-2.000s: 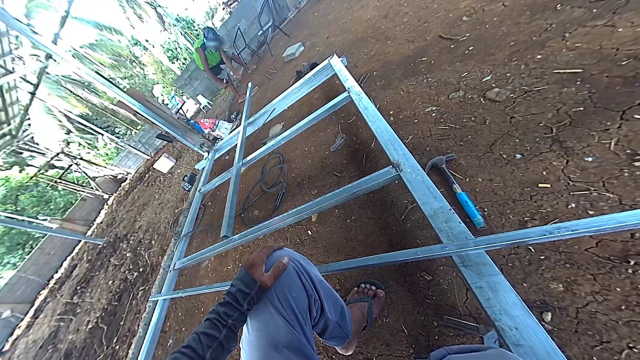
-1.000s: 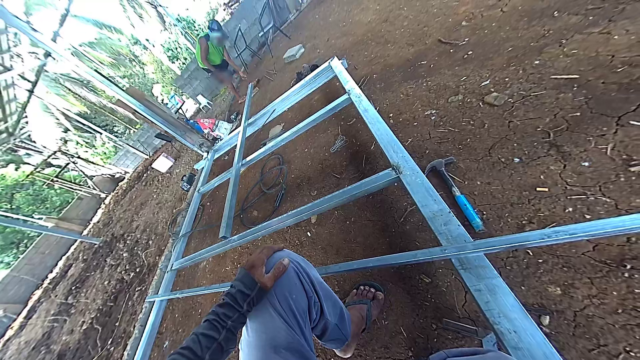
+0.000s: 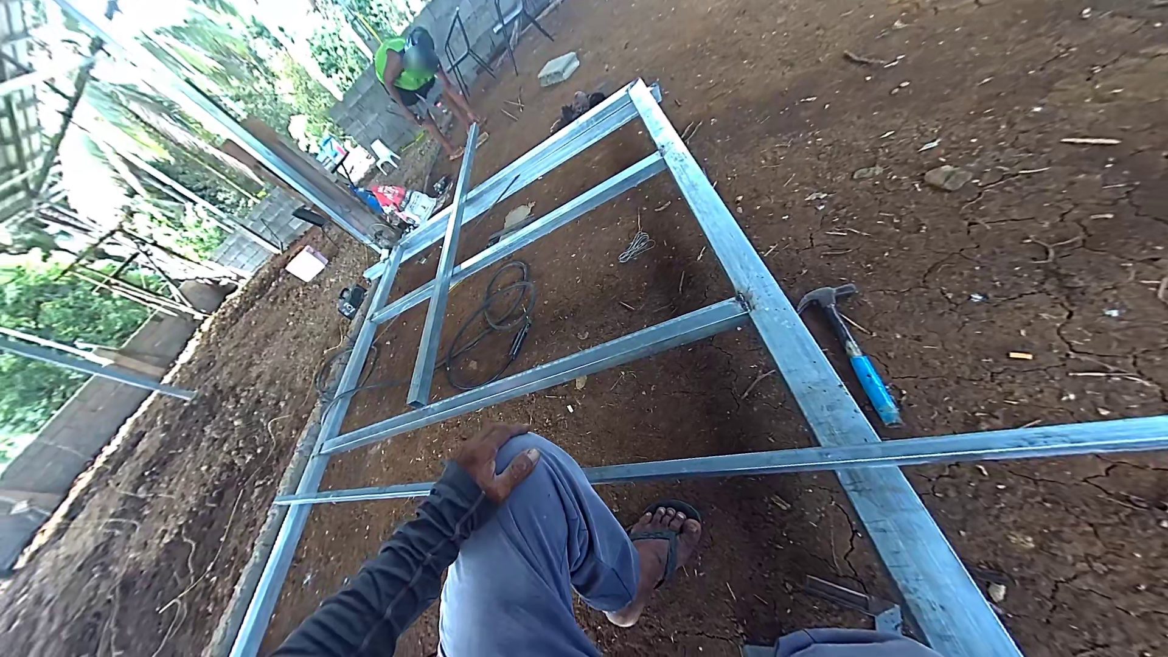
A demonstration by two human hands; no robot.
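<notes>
My left hand [image 3: 497,461] rests on my bent knee, fingers spread over the grey trouser cloth, holding no object. My right hand is out of the picture. Around my legs lies a frame of galvanized metal channels [image 3: 785,356] on brown soil. A long thin metal bar [image 3: 985,444] crosses it close to my knee. Another loose channel [image 3: 444,274] lies across the crosspieces farther off. A claw hammer with a blue handle [image 3: 862,365] lies on the soil just right of the frame. A metal square-like piece [image 3: 853,598] lies near the bottom edge, partly hidden.
Black cable [image 3: 493,319] lies coiled inside the frame, with a small wire bundle [image 3: 636,245] farther right. A co-worker in a green top [image 3: 392,68] bends over at the far end of the loose channel. Behind stand a block wall [image 3: 365,105] and metal chair frames [image 3: 467,50].
The co-worker at the far end has bent lower, with arms reaching down toward the ground. My left hand has stayed on my knee, and the frame and hammer lie as before.
</notes>
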